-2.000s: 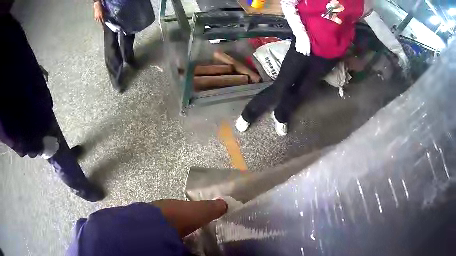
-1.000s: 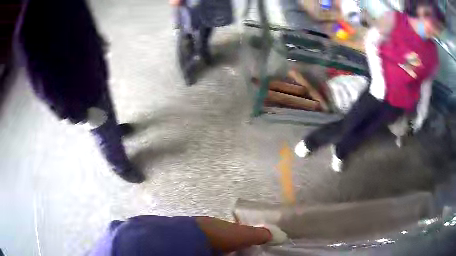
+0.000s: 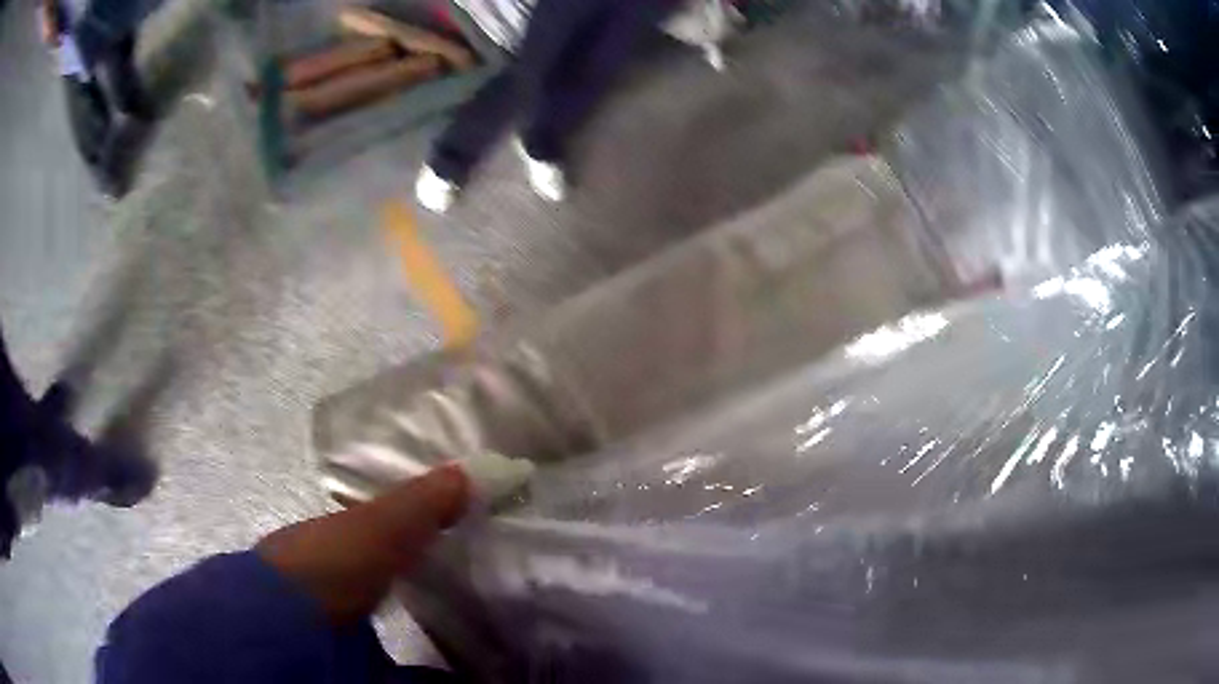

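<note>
A big load (image 3: 802, 601) under glossy, wrinkled clear film fills the lower right. A dull grey-beige flap (image 3: 749, 314) hangs out at its side, creased and shiny near its left end. My left arm comes in from the lower left in a blue sleeve, with a bare wrist. Only a small white gloved part of my left hand (image 3: 497, 478) shows, at the load's edge by the flap's left end. The fingers are blurred and mostly hidden, so their grip cannot be told. My right hand is not in view.
A person in dark trousers and white shoes (image 3: 542, 167) stands beyond the flap. A rack (image 3: 277, 127) with brown tubes is at upper left. Other people's legs (image 3: 114, 100) show at the left edge. A yellow line (image 3: 431, 277) marks the floor.
The camera view has swung down and to the right since a second ago. More of the flap and filmed load shows. My left hand stays at the load's edge, now further left in the picture.
</note>
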